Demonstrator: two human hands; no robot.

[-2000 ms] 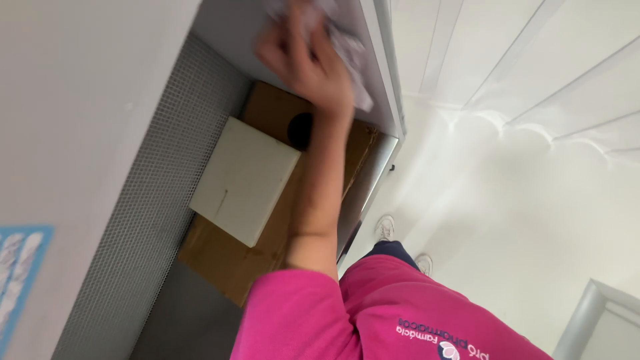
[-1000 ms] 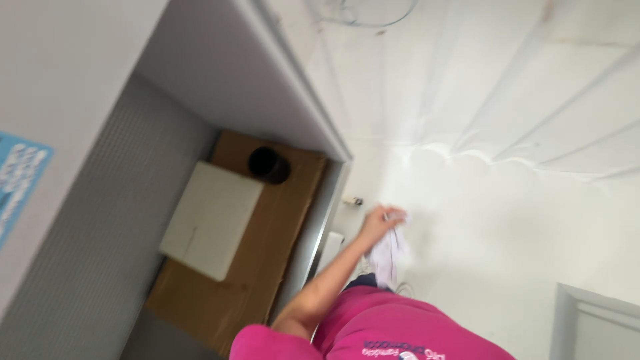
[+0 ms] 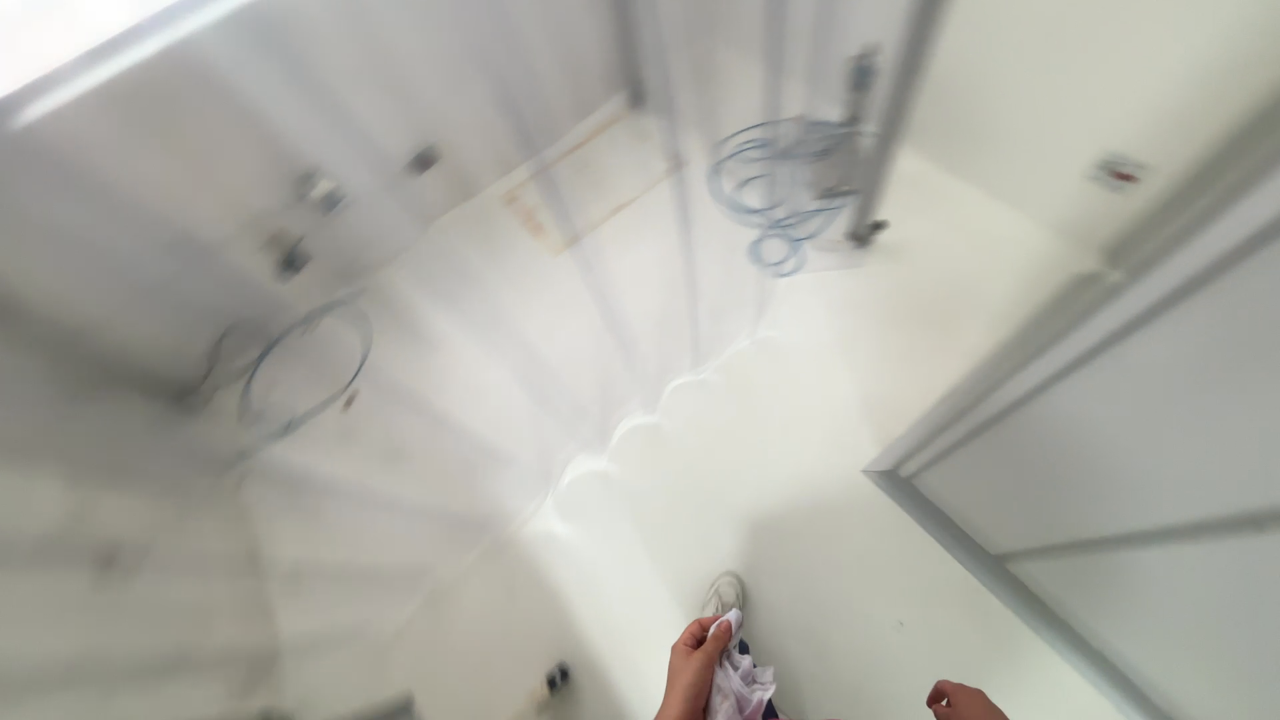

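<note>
At the bottom middle, my left hand (image 3: 693,665) pinches a crumpled whitish cloth (image 3: 743,685) between thumb and fingers; the cloth hangs down in front of my legs. Further right, at the bottom edge, my right hand (image 3: 962,700) is partly in view with its fingers curled; whether it holds anything cannot be seen. A light shoe (image 3: 724,594) shows just beyond the cloth on the pale floor.
A translucent strip curtain (image 3: 480,330) spans the upper left, with coiled tubing (image 3: 775,190) beyond it. A grey-framed panel (image 3: 1120,430) stands at the right. A small dark fitting (image 3: 557,678) is at the lower left of my hands.
Two seconds ago a hand with the cloth was inside a grey cabinet holding cardboard and a white box; a second ago it was outside. The view has swung away from the cabinet, and my right hand has appeared.
</note>
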